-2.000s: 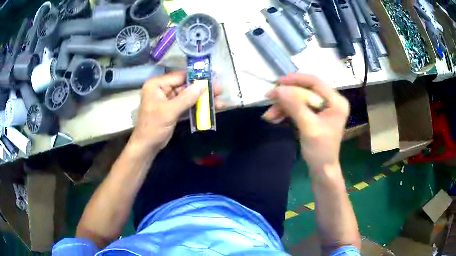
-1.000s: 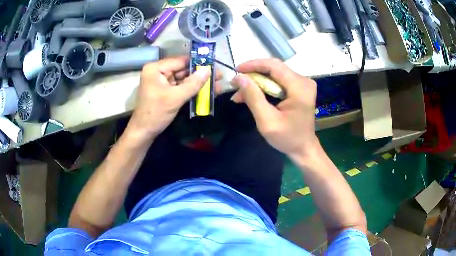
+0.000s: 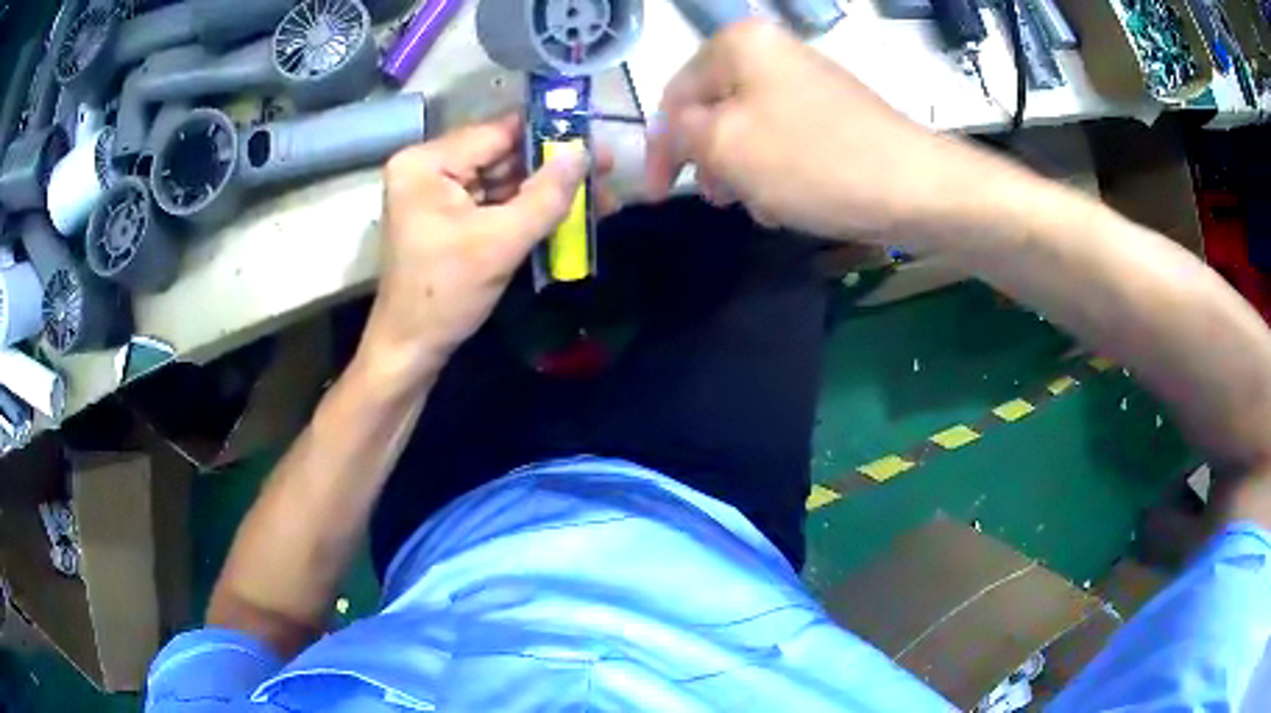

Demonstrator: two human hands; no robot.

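The grey fan unit (image 3: 563,35) is upright in my left hand (image 3: 460,223), its round head at the top and its handle open towards me. The yellow battery (image 3: 570,230) lies in the handle below the lit circuit board (image 3: 563,112). My left thumb presses on the battery's upper end and the fingers wrap behind the handle. My right hand (image 3: 753,132) is right of the board, closed around the small hand tool, whose thin dark shaft (image 3: 613,117) points left to the board. The tool's wooden handle is hidden by my right hand.
Several grey fan units (image 3: 209,160) are piled at the left of the pale bench (image 3: 265,265). A purple cell (image 3: 418,39) lies by the pile. Grey handle covers and a black electric screwdriver (image 3: 962,25) are at the back right. Cardboard boxes (image 3: 126,557) stand below the bench.
My right hand has swung up, its forearm now coming in from the right, with the tool's shaft still at the board. The bench and fan unit sit higher in the view.
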